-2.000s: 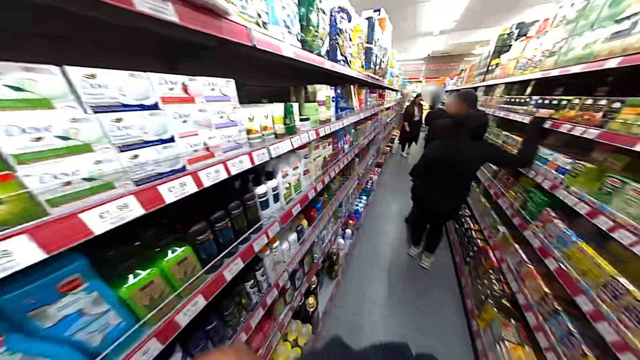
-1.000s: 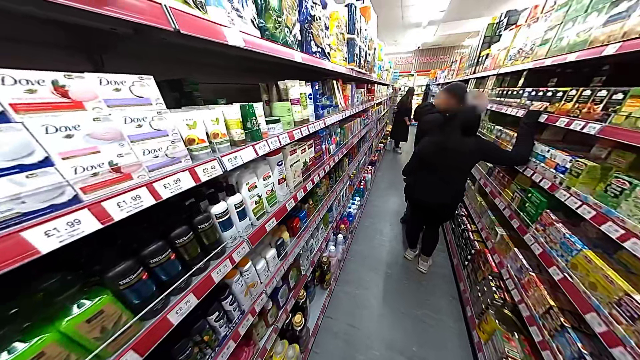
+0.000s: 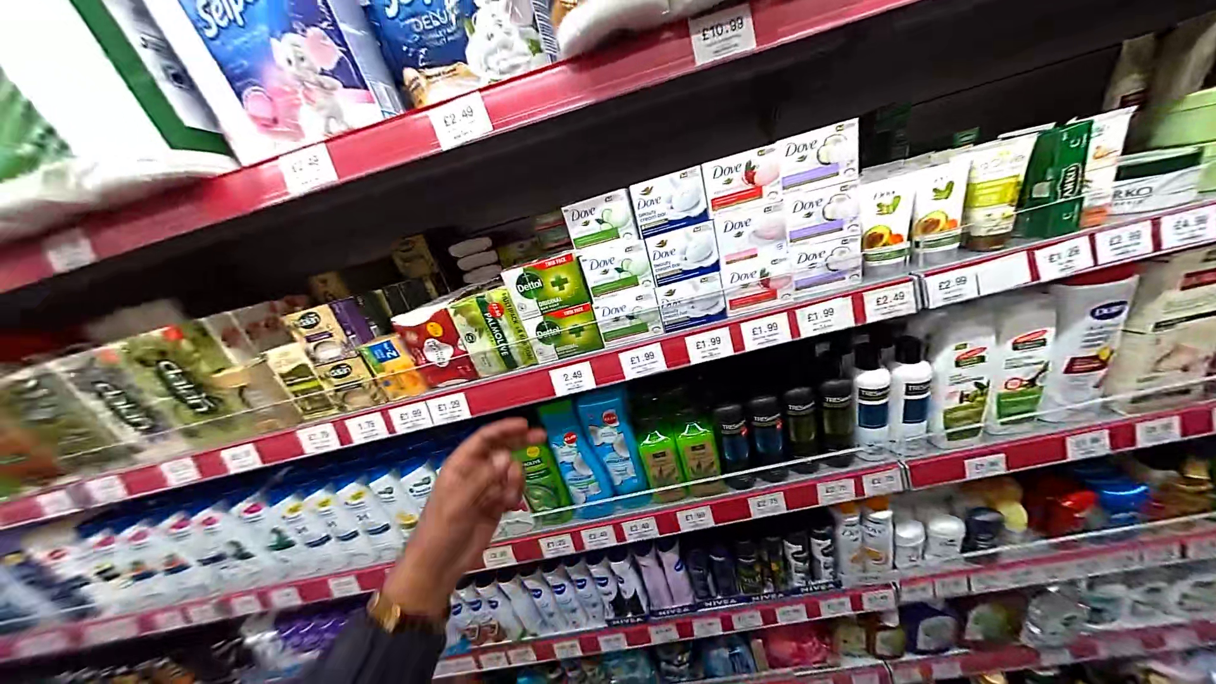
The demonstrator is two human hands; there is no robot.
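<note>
My left hand (image 3: 480, 503) is raised before the shelves, holding nothing. Its fingers are loosely bent, with a gold-coloured watch (image 3: 386, 613) and dark sleeve at the wrist. Just right of the fingertips stand green bottles (image 3: 541, 475) and blue bottles (image 3: 611, 442); whether I touch any cannot be told. Above the hand, a shelf holds Palmolive soap packs (image 3: 494, 332), Dettol soap boxes (image 3: 560, 304) and stacked Dove soap boxes (image 3: 679, 252). White bottles (image 3: 313, 522) line the shelf to the left. My right hand is not in view.
Large soft packs (image 3: 285, 66) fill the upper shelf, whose red edge (image 3: 589, 85) juts out above. Black bottles (image 3: 801, 427) and white lotion bottles (image 3: 961, 380) stand at right. Lower shelves carry Nivea bottles (image 3: 579, 589) and other toiletries. Thin clear guards run along the shelf fronts.
The view has turned from the aisle to the left-hand shelves, and the people in the aisle are out of view. My left hand is now raised in front of the shelves.
</note>
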